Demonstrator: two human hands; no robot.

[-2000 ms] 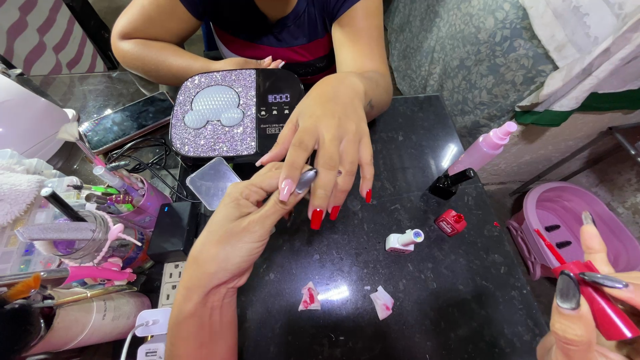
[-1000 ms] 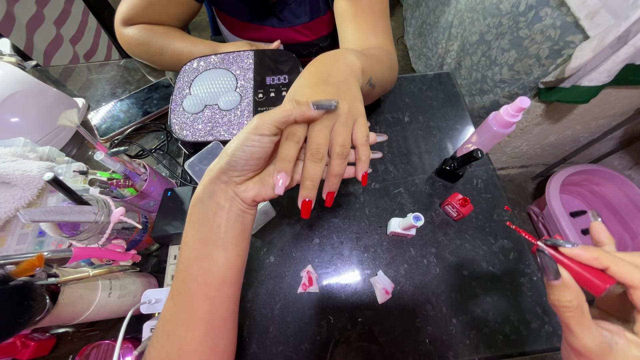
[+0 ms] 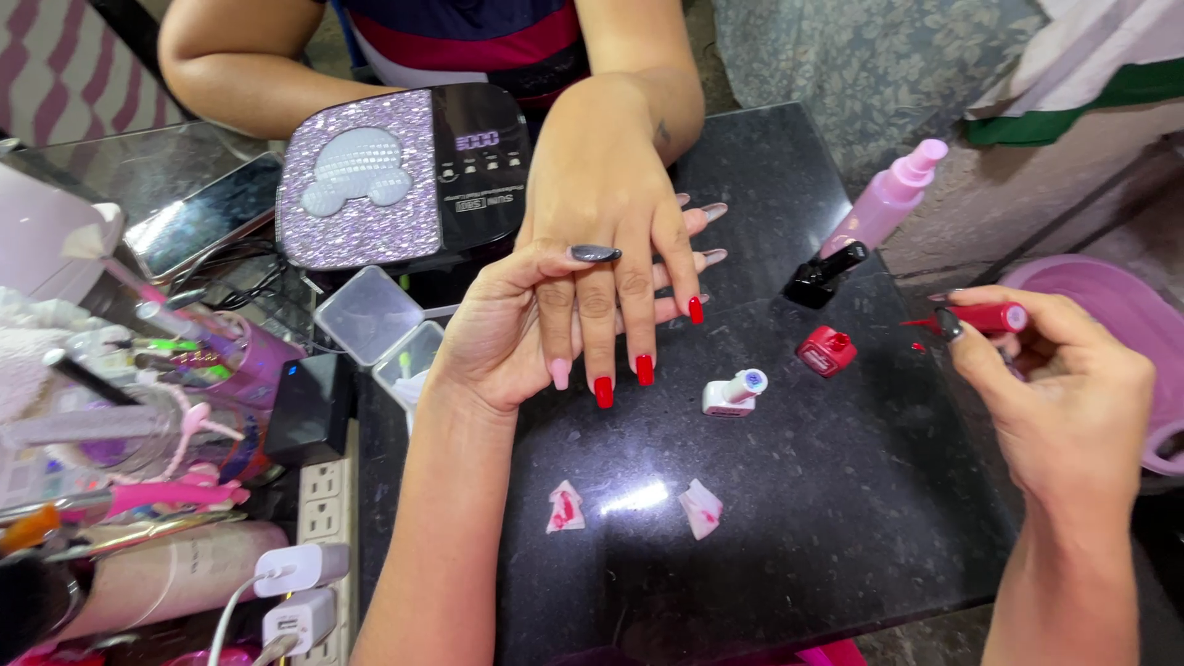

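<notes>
My left hand (image 3: 499, 342) cradles the other person's hand (image 3: 610, 222) from below, its thumb across the backs of their fingers. Three of that hand's nails show glossy red and one is pale pink. At the right, my right hand (image 3: 1064, 379) grips the red cap (image 3: 999, 317) of a nail polish brush, whose red tip points left. An uncapped red polish bottle (image 3: 826, 351) stands left of it. Nearby are a white polish bottle (image 3: 733, 393), a black bottle (image 3: 821, 277) and a pink pump bottle (image 3: 883, 199). Two red-stained wipe pieces (image 3: 565, 508) lie on the dark table (image 3: 786, 546).
A glittery nail lamp (image 3: 370, 185) stands at the back beside a phone (image 3: 203, 217). An open clear box (image 3: 370, 314), a black box (image 3: 310, 412), brush holders (image 3: 250, 356) and a power strip (image 3: 324, 499) with chargers line the left. A pink basin (image 3: 1101, 287) is beyond the right edge.
My left thumb has moved off the other person's fingertip onto the backs of their fingers, with my fingers now underneath. The brush in my right hand has turned from angled to nearly level.
</notes>
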